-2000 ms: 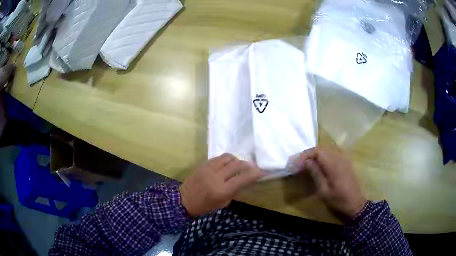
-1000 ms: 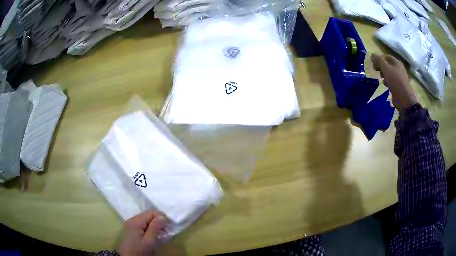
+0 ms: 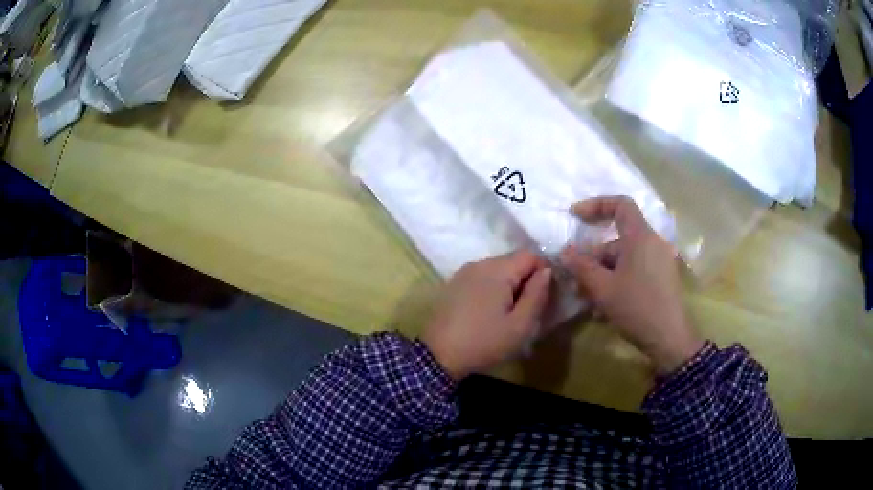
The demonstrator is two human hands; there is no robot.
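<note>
A packed pouch (image 3: 459, 144), white inside clear film with a black triangle mark, lies slanted on the table in front of me. My left hand (image 3: 493, 311) grips the near edge of its film between thumb and fingers. My right hand (image 3: 632, 273) is at the same edge, just right of my left hand, with thumb and index finger apart over the film. Whether a piece of tape is at the right fingertips is too small to tell.
The stack of empty poly bags (image 3: 718, 115) lies at the upper right under crinkled film. Unpacked pouches (image 3: 249, 48) lie at the upper left. Dark blue material (image 3: 855, 182) shows at the right edge. A blue stool (image 3: 72, 335) and an open cardboard box (image 3: 110, 278) stand beyond the table's curved edge at the left.
My right hand has come back from beside the tape dispenser to the packed pouch. My left hand still grips the film. The view has swung left, and the dispenser body is out of it.
</note>
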